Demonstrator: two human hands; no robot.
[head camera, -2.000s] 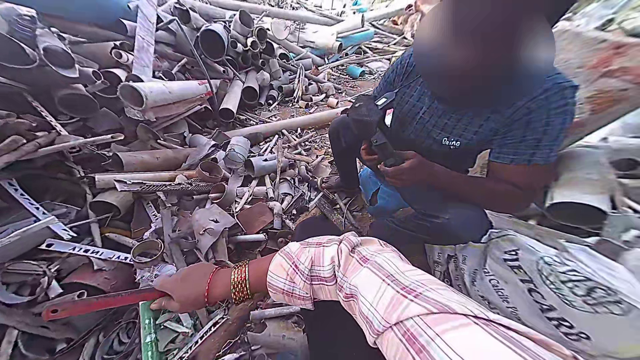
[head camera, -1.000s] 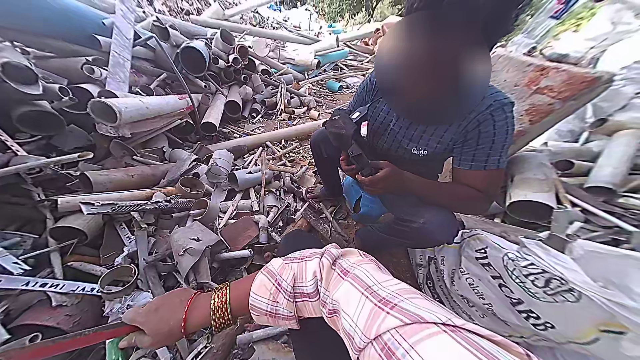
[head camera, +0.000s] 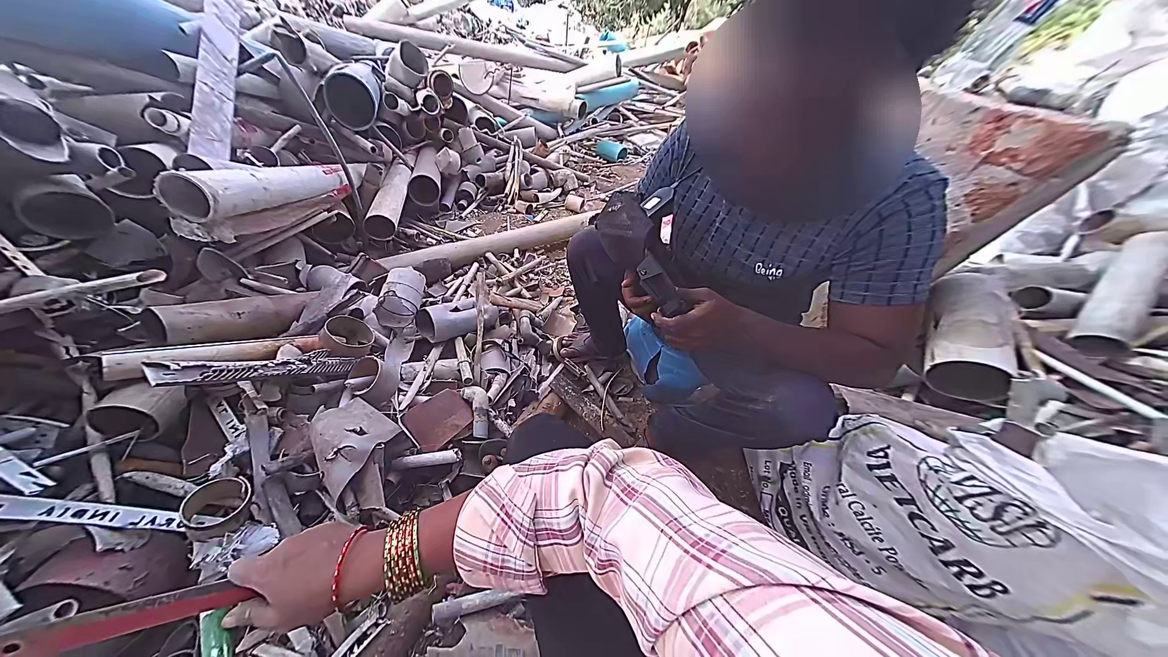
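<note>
My right hand (head camera: 292, 577), with a red thread and bangles at the wrist, reaches left across the lower view. Its fingers are closed around the end of a long flat red bar (head camera: 137, 619), whose far end runs out of view. What the bar belongs to cannot be told. Just below the hand stands a green plastic piece (head camera: 216, 631). Broken pipe pieces and a short pipe ring (head camera: 216, 505) lie beyond the fingers, near a white strip (head camera: 87, 514) bearing writing. My left hand is out of view.
A person (head camera: 785, 246) crouches opposite, holding a dark device (head camera: 659, 287) in both hands. Scrap pipes (head camera: 251, 190) are heaped at left and behind. A printed white sack (head camera: 958, 511) lies at right, before more pipes (head camera: 972, 338) and a worn slab (head camera: 1013, 155).
The view has shifted to the right since the first frame. My right hand keeps hold of the red bar, whose far end showed two seconds ago and is now cut off by the left edge.
</note>
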